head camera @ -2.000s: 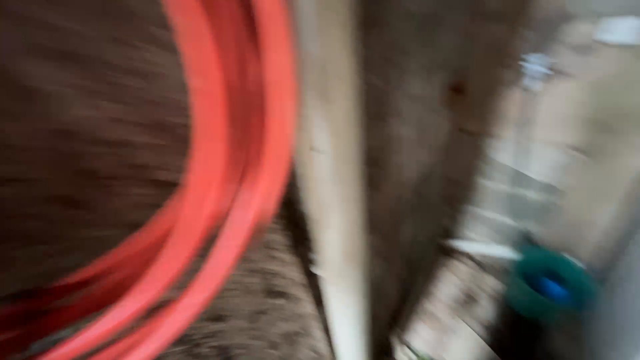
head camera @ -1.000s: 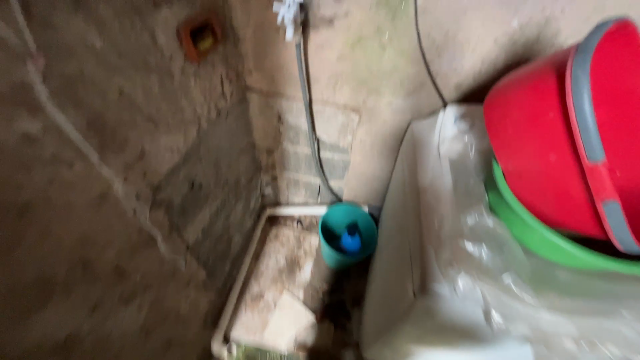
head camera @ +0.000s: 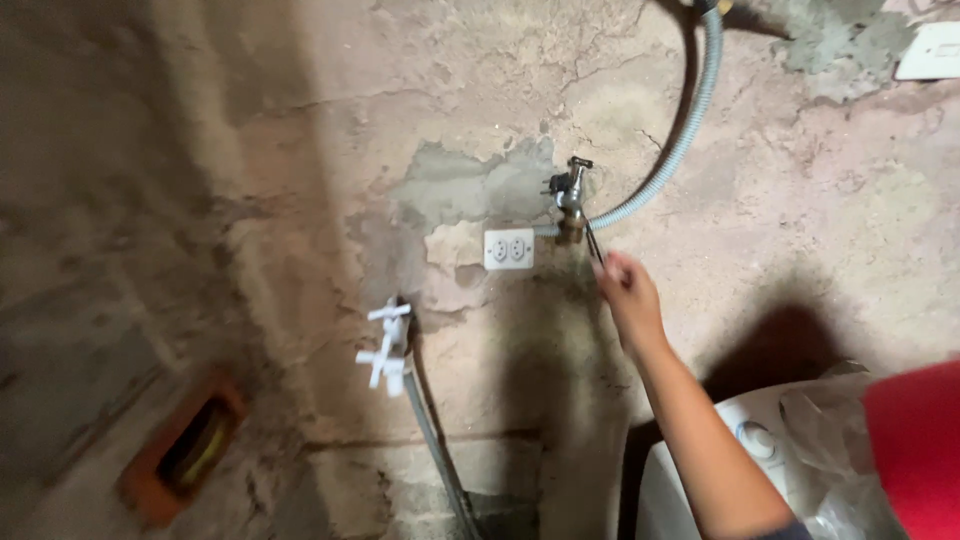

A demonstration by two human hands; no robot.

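My right hand (head camera: 628, 296) reaches up from the lower right, its fingers closed on a thin black cord (head camera: 594, 241). The cord runs up toward a metal wall tap (head camera: 574, 196), where a black power plug (head camera: 559, 184) hangs with its prongs pointing left. Just left of and below the tap sits a white double wall socket (head camera: 509, 249) with nothing plugged in. A grey corrugated conduit (head camera: 686, 142) curves behind the tap to the socket. My left hand is not in view.
Lower left of the socket, a white plastic tap (head camera: 390, 349) carries a grey hose (head camera: 439, 435). A hollow orange brick (head camera: 184, 450) is set in the left wall. At lower right stand a white washing machine (head camera: 664, 487) with plastic sheeting (head camera: 840, 450) and a red bucket (head camera: 919, 442).
The view has swung up to the wall with the socket and metal tap. My right hand has come into view, holding the black cord.
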